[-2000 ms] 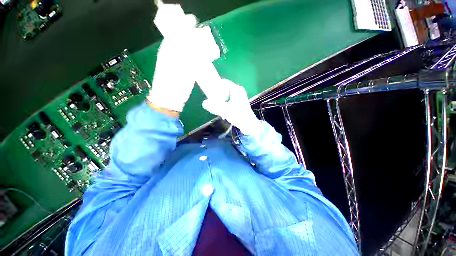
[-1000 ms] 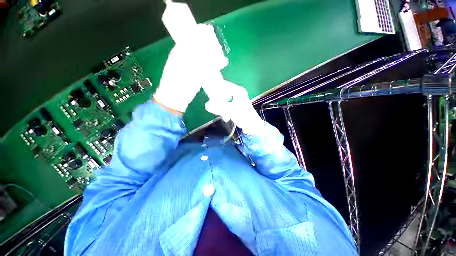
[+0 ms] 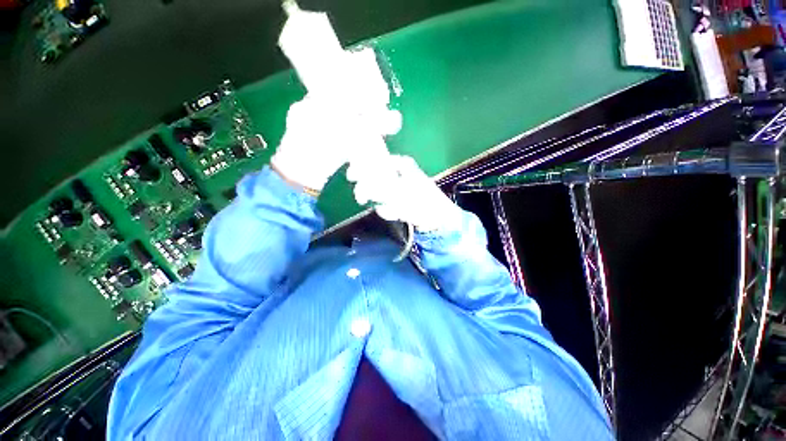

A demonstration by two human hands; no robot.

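A white glue syringe [image 3: 312,45] with a narrow tip points to the upper left over the bench. My white-gloved left hand [image 3: 317,142] is closed around its middle. A square white patch, perhaps a wiping cloth [image 3: 369,76], shows beside the syringe; glove, cloth and syringe merge in glare. My white-gloved right hand [image 3: 403,191] is closed on the syringe's lower end, nearer my body, its fingers hiding that end. A thin pale hose or cord [image 3: 407,243] hangs below my right hand.
Green circuit boards [image 3: 151,181] lie in rows on the green mat [image 3: 491,77] at left. Another board [image 3: 65,24] is on the dark belt at upper left. A white gridded tray [image 3: 651,33] is at upper right. A metal wire rack [image 3: 595,276] stands at right.
The syringe has shifted slightly right and down with my left hand. My right hand has moved slightly downward, and more of the pale cord shows below it.
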